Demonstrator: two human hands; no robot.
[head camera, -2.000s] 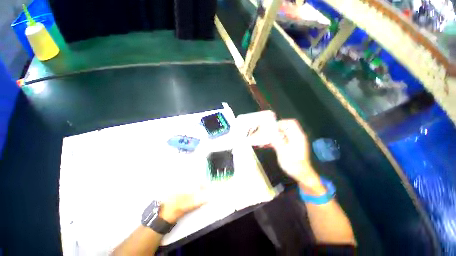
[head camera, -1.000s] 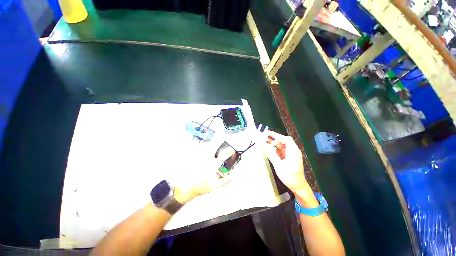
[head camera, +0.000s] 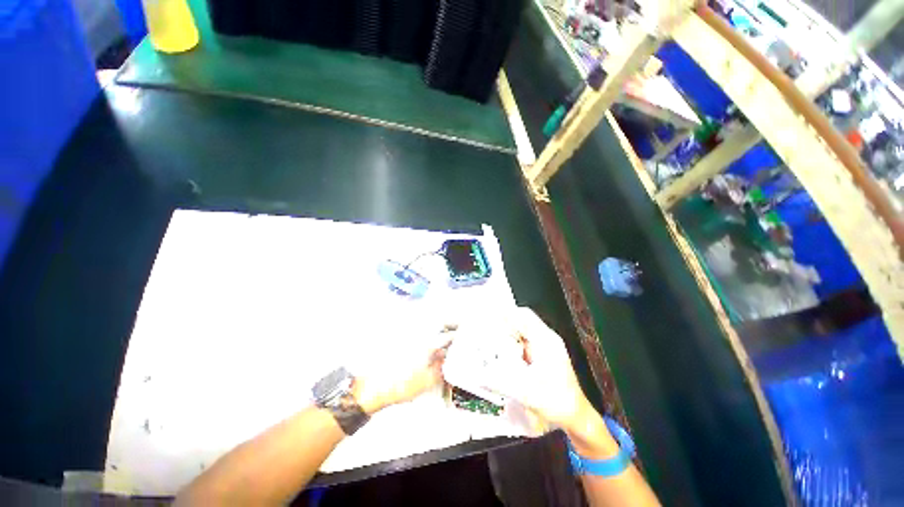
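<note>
My left hand (head camera: 411, 374) and my right hand (head camera: 545, 371) meet over the right part of the white work sheet (head camera: 248, 317). Between them they hold a white cover (head camera: 481, 364), overexposed, above a housing whose green circuit board (head camera: 476, 401) shows below it. My fingers hide most of both parts. Behind my hands, a blue-grey cover (head camera: 403, 280) lies on the sheet, joined by thin dark wires to an open housing (head camera: 466, 261) with a dark inside and green edges.
A closed blue-grey unit (head camera: 621, 277) with prongs sits on the dark green conveyor belt (head camera: 684, 396) beyond a rusty rail (head camera: 573, 282). Black ribbed trays (head camera: 396, 40) stand at the back, and a yellow bottle (head camera: 172, 28) at far left. A green-handled tool (head camera: 557, 117) hangs by the cream post.
My right hand has moved from the sheet's right edge down and left to my left hand. The cover now lies over the board. The unit on the belt has shifted slightly in view.
</note>
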